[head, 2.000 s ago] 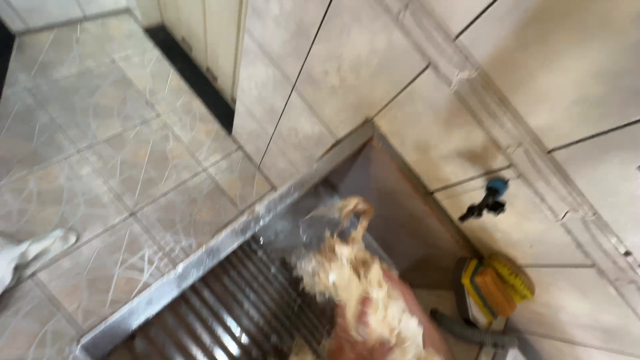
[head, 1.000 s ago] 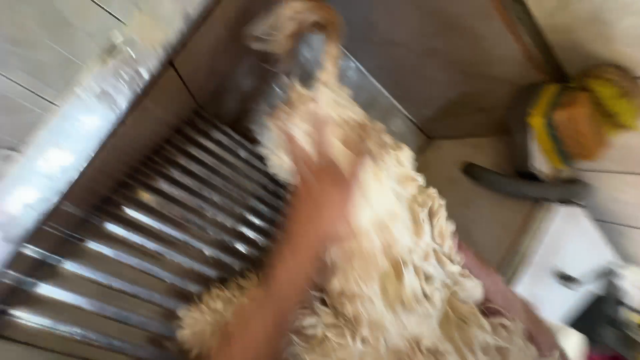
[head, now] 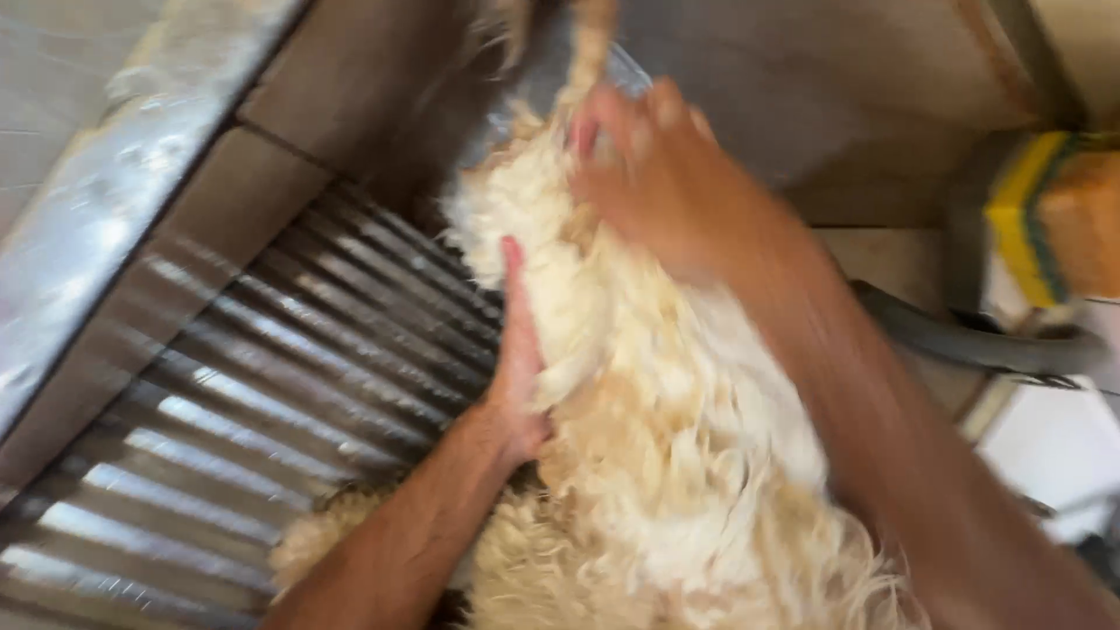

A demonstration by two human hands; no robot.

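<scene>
A wet, cream-coloured long-haired animal, likely a dog (head: pixel 665 437), fills the lower middle of the head view, its tail (head: pixel 591 44) raised at the top. My left hand (head: pixel 522 350) lies along the left side of its rump, thumb or finger extended, partly hidden by the fur. At the upper right of the rump is my right hand (head: pixel 647 166), blurred, its fingers bent against the fur near the base of the tail. Whether those fingers grip anything is unclear. Something shiny, perhaps water or clear plastic, shows behind the tail.
Under the animal is a slatted metal grate (head: pixel 262 367) within a tiled tub, whose metal rim (head: pixel 114 175) runs along the left. A grey hose or curved handle (head: pixel 971 337), a yellow and orange object (head: pixel 1032 219) and a white object (head: pixel 1050 437) lie at the right.
The view has moved closer to the tub. Both my hands are now on the animal's rear; one second ago a blurred hand was on its back.
</scene>
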